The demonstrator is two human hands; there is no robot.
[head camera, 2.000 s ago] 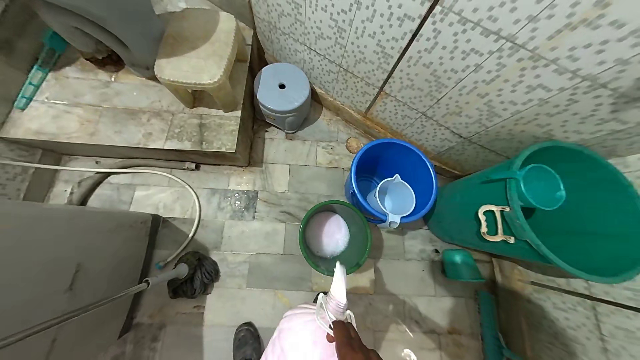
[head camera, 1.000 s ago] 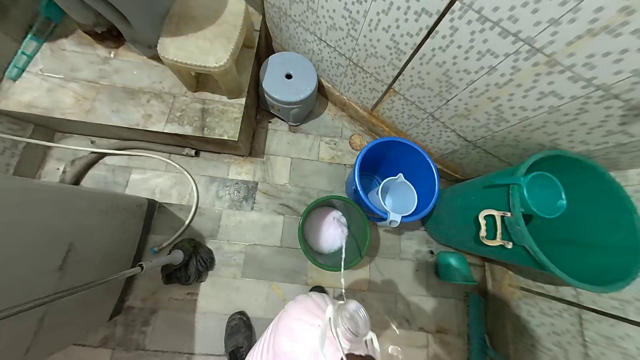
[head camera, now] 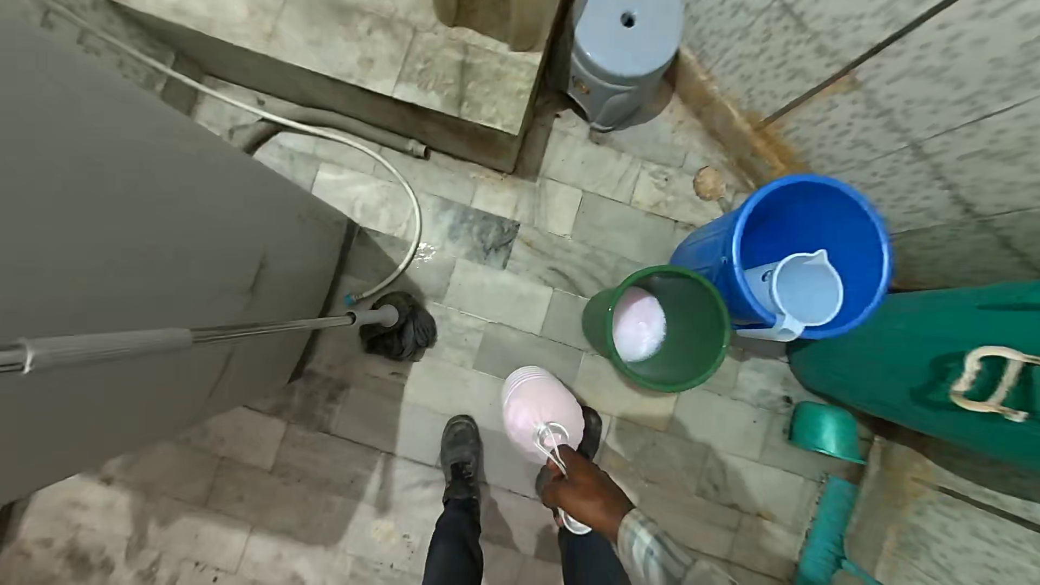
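Observation:
My right hand (head camera: pixel 589 491), in a checked sleeve, grips the handle of a large clear plastic jug (head camera: pixel 540 406) of pale pink liquid. The jug hangs above the floor, close to my right boot, with no stream showing from it. Up and to the right of it stands a green bucket (head camera: pixel 691 349) with pink, foamy liquid at its left inside. A blue bucket (head camera: pixel 723 244) touches the green one and has a pale blue plastic mug (head camera: pixel 808 291) hooked over its rim. My left hand is outside the view.
A mop with a dark head (head camera: pixel 402 329) leans at the left beside a grey panel (head camera: pixel 162 244). A white hose (head camera: pixel 414 203) curls on the tiles. A grey stool (head camera: pixel 626 49) stands above, a big green drum (head camera: pixel 918 349) and green scoop (head camera: pixel 827 431) at the right.
A second ago a stream ran from the jug into the green bucket; now none shows. The jug has turned, and my hand shows at its handle. The view has shifted closer to the floor.

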